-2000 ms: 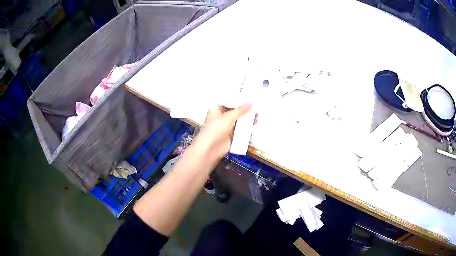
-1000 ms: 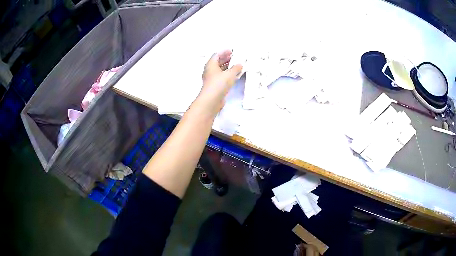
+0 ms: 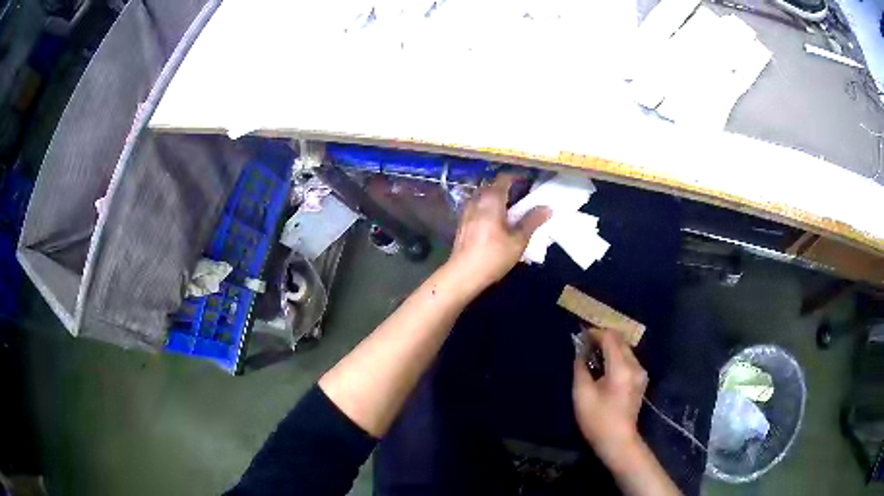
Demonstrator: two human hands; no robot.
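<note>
My left hand [image 3: 494,231] is at the pile of white fabric pieces [image 3: 584,240] at the far end of the dark cloth on my lap, with its thumb and fingers on a white strip at the pile's left side. My right hand [image 3: 609,383] is curled over the dark cloth, closed around a small dark tool, perhaps snips, partly hidden by the fingers. A fine pale thread [image 3: 674,426] runs from my right hand toward the lower right. A tan ruler [image 3: 601,315] lies just beyond my right hand. No needle can be made out.
The white-topped table [image 3: 388,87] spans the top, with more white pieces [image 3: 703,63] at its right. A grey fabric bin [image 3: 145,208] and a blue plastic crate [image 3: 228,281] stand at left. A round scrap bin [image 3: 790,417] is on the green floor at right.
The view has tilted down. My left hand has moved from the table top to the pile on the dark cloth. My right hand, barely visible one second ago, now shows fully.
</note>
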